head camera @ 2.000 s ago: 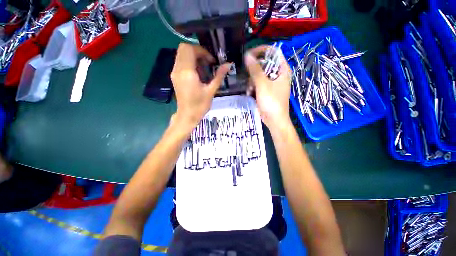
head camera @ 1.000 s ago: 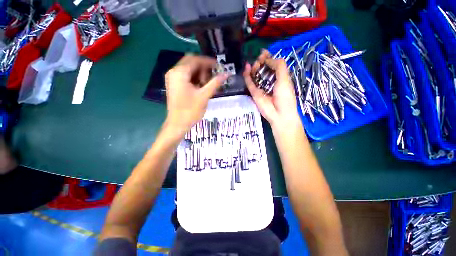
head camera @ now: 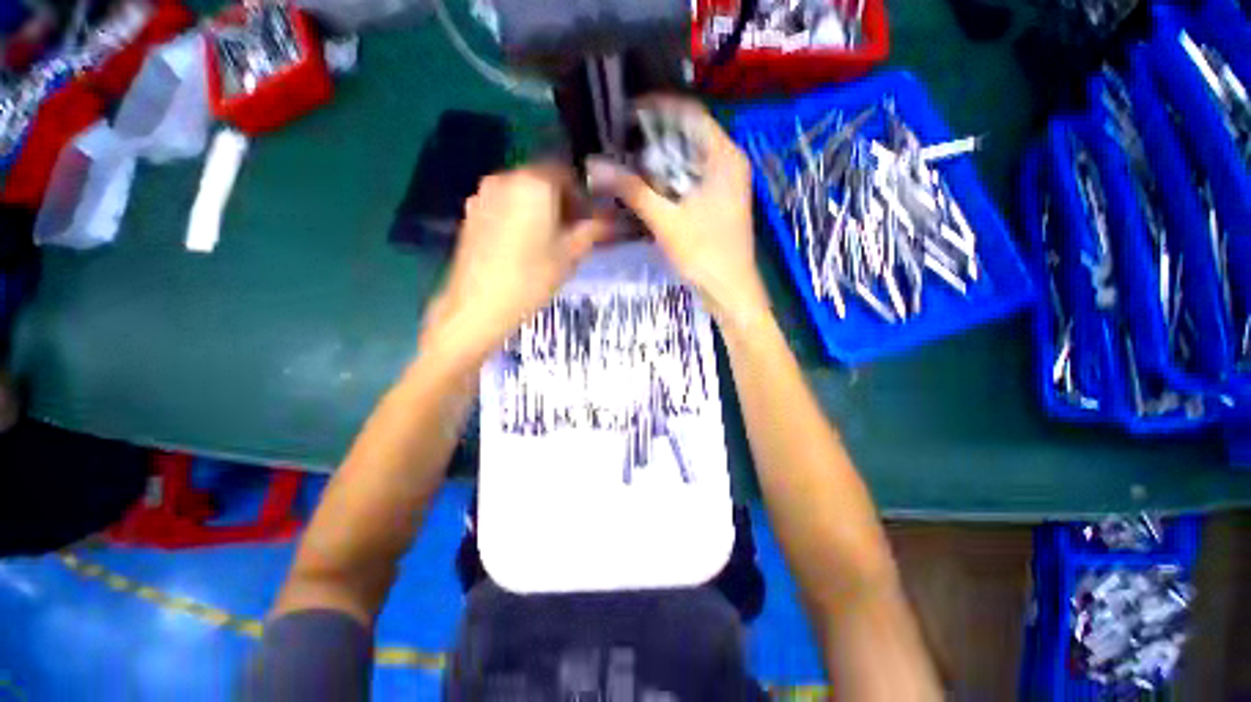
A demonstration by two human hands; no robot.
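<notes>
The dark bench press (head camera: 597,103) stands upright at top centre; its fixture is hidden behind my hands. My right hand (head camera: 707,206) is at the front right of the press, closed round a bunch of silver metal pins (head camera: 670,151), thumb and finger reaching toward the fixture. My left hand (head camera: 521,240) is at the front left of the press, fingers bent toward the fixture; it is blurred and I cannot tell if it holds a pin. The white tray (head camera: 604,542) lies below my hands, with rows of slim pins in its upper half and a few lower ones.
A blue bin (head camera: 858,343) heaped with pins is right of the press. Long blue bins (head camera: 1077,398) stand far right. Red bins (head camera: 789,69) are behind the press and at upper left. A flat black rectangle (head camera: 446,178) and a white strip (head camera: 216,189) lie left.
My right hand has moved left and up, closer to the press, still with the pins. My left hand is slightly lower. More loose pins show below the tray's rows. The whole view has shifted slightly.
</notes>
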